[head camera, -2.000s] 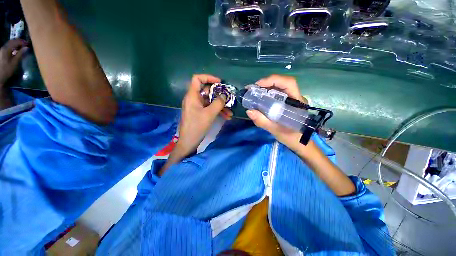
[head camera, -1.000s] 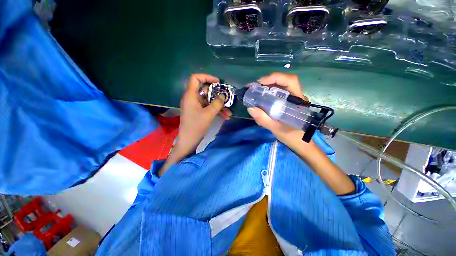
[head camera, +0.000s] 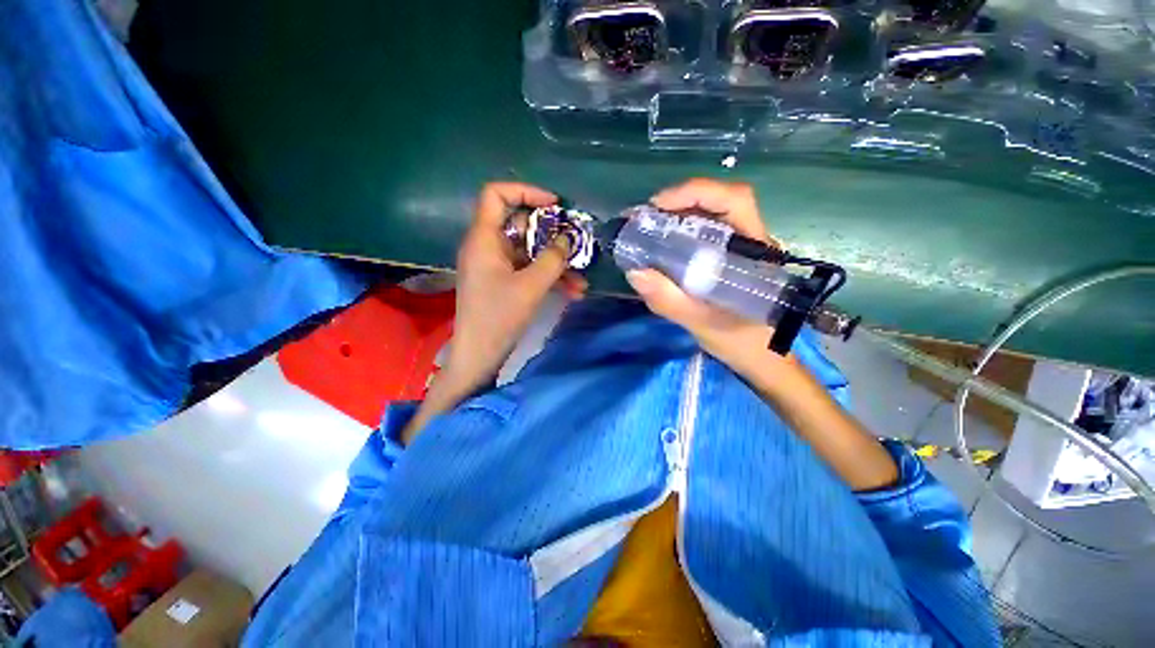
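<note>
My left hand (head camera: 504, 266) holds a shiny, silver-rimmed watch case (head camera: 559, 238) between thumb and fingers, above the near edge of the green bench mat. My right hand (head camera: 709, 310) is closed around a clear dispensing syringe (head camera: 690, 260) with a black cap at its rear. The syringe's front end points left at the watch case, close beside it. Whether the tip touches the case cannot be told. A clear blister tray (head camera: 690, 120) with dark, silver-rimmed cases in its pockets lies on the mat beyond my hands.
A pale air hose (head camera: 1032, 424) loops at the right from behind the syringe. A white scrap box (head camera: 1045, 437) with crumpled plastic is under the bench edge. A person's blue smock (head camera: 114, 241) is at the left. A red stool (head camera: 367, 355) and a cardboard box (head camera: 190, 618) stand on the floor.
The neighbouring person's bare arm has left view and the blue smock has shifted at the left, uncovering the red stool and floor. My hands, case and syringe have barely moved.
</note>
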